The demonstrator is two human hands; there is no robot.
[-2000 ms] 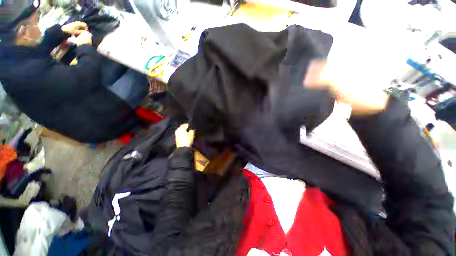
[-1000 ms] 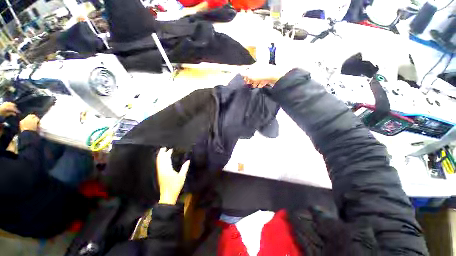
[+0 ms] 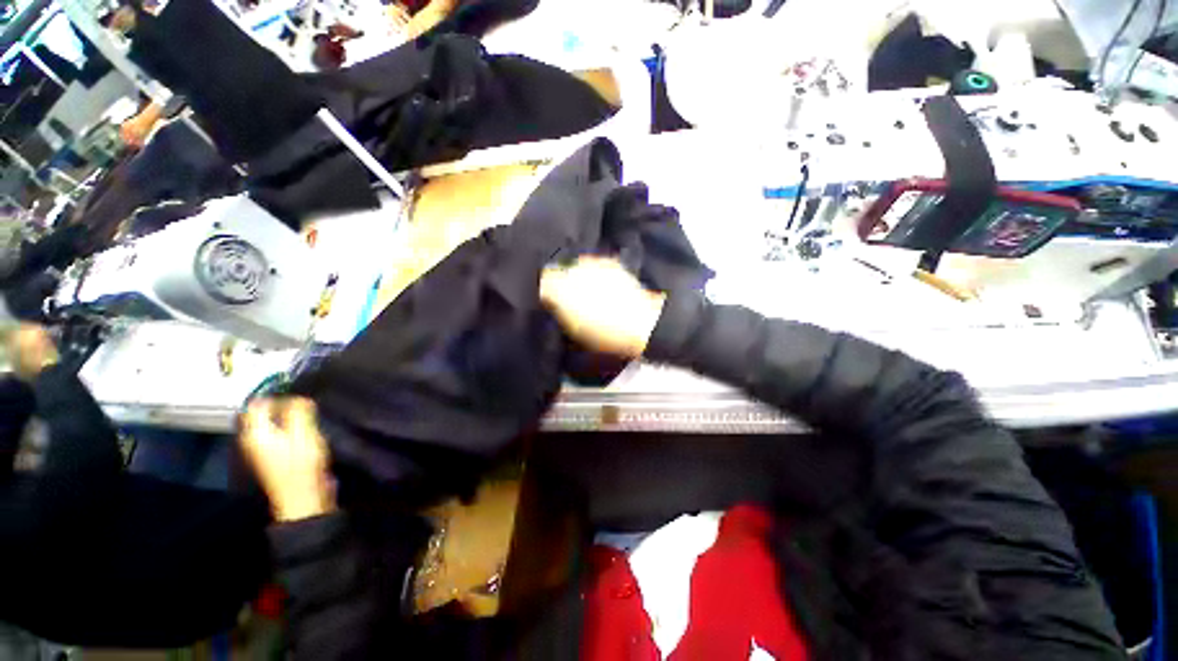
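Observation:
A dark navy to black garment (image 3: pixel 439 349) lies over the table's front edge left of centre and hangs down towards my lap. My left hand (image 3: pixel 288 452) is at its lower left edge, slightly blurred; whether the fingers grip the cloth is unclear. My right hand (image 3: pixel 605 307) is blurred on the upper right part of the cloth, knuckles up, its fingertips hidden, and bunched folds rise beside it. The white sewing machine (image 3: pixel 840 145) stands to the right, apart from the cloth.
A dark red phone-like device (image 3: pixel 891 217) is strapped to the machine by a black band. Black cloth (image 3: pixel 452 110) lies behind a yellow-brown board (image 3: pixel 446 226). A neighbour's machine (image 3: pixel 194 278) and a person's hand (image 3: pixel 29 349) are at left. The ruler-marked table edge (image 3: pixel 698 413) runs in front.
My right hand has come back nearer from the far end of the cloth. My left hand has moved left to the garment's edge. The view has shifted, showing more of the right-hand machine.

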